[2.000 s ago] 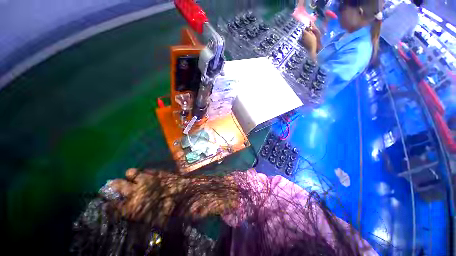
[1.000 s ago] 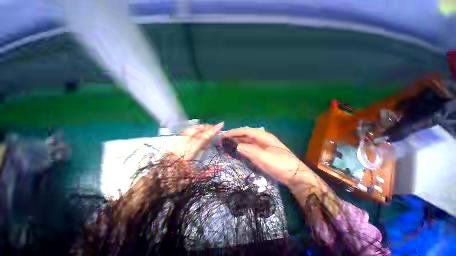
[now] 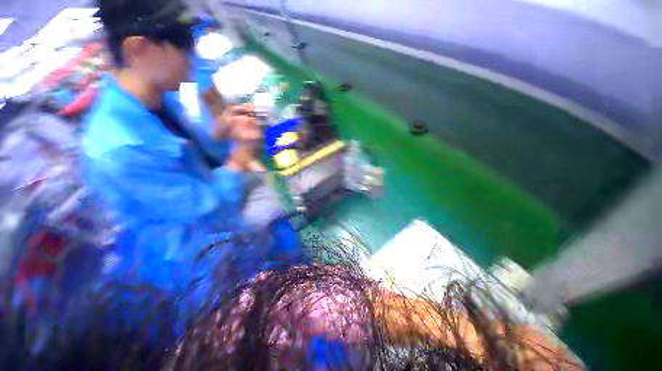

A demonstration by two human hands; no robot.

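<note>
A white sheet (image 3: 419, 253) lies on the green bench at lower centre-right, blurred. My left forearm, in a pink sleeve, runs along the bottom edge towards the right, behind dark strands of hair. My left hand (image 3: 533, 346) is blurred and cut off by the bottom edge beside the sheet; its fingers and anything in them are hidden. My right hand cannot be made out. No round black component can be made out.
A person in a blue work jacket (image 3: 156, 163) stands at left, hands raised over the bench. A yellow-edged bin (image 3: 317, 174) with blue and yellow items is in front of them. A pale metal post (image 3: 610, 250) slants in at right, beside a small white block (image 3: 510, 274).
The view has swung left from the fixture and white box, past the sheet, to the neighbouring person. The two hands seen together over the sheet have dropped to or past the bottom edge.
</note>
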